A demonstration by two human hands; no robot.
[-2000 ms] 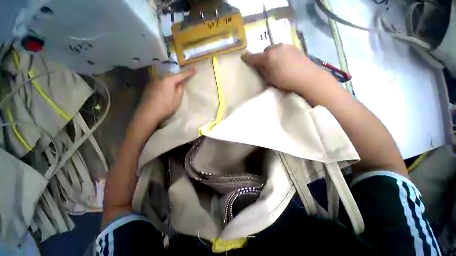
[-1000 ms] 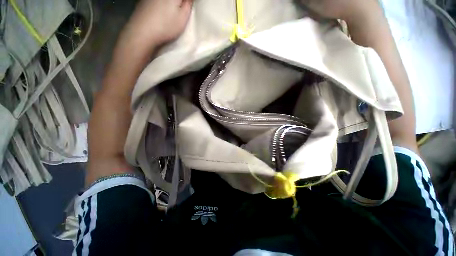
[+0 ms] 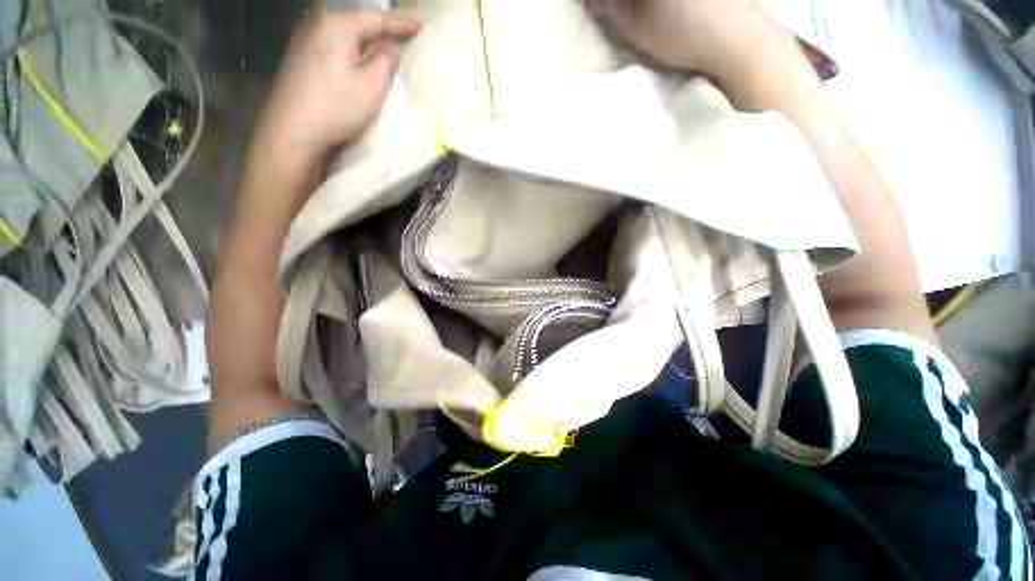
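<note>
The beige bag body (image 3: 726, 159) lies in front of me, its open mouth towards my lap. A thin yellow tape (image 3: 487, 57) runs down its upper panel. A dark zipper (image 3: 499, 289) curves inside the mouth. A yellow bunch (image 3: 528, 429) sits at the near edge. My left hand (image 3: 341, 74) grips the panel's left edge, with a finger stretched over the fabric. My right hand (image 3: 681, 28) is cut off by the top edge; its curled fingers hold the panel's upper right. Beige straps (image 3: 834, 363) hang at both sides. The clamp is out of view.
At the left hang beige bag pieces (image 3: 85, 85) with yellow strips and many dangling straps (image 3: 102, 295). The white table (image 3: 948, 170) is at the right, with a dark red tool (image 3: 819, 57) near my right forearm. More beige fabric (image 3: 999, 329) lies at the right edge.
The view has tilted down since the oldest frame, so clamp and machine head are out of the picture. Since one second ago, the bag mouth sits further left and my left hand shows more fully.
</note>
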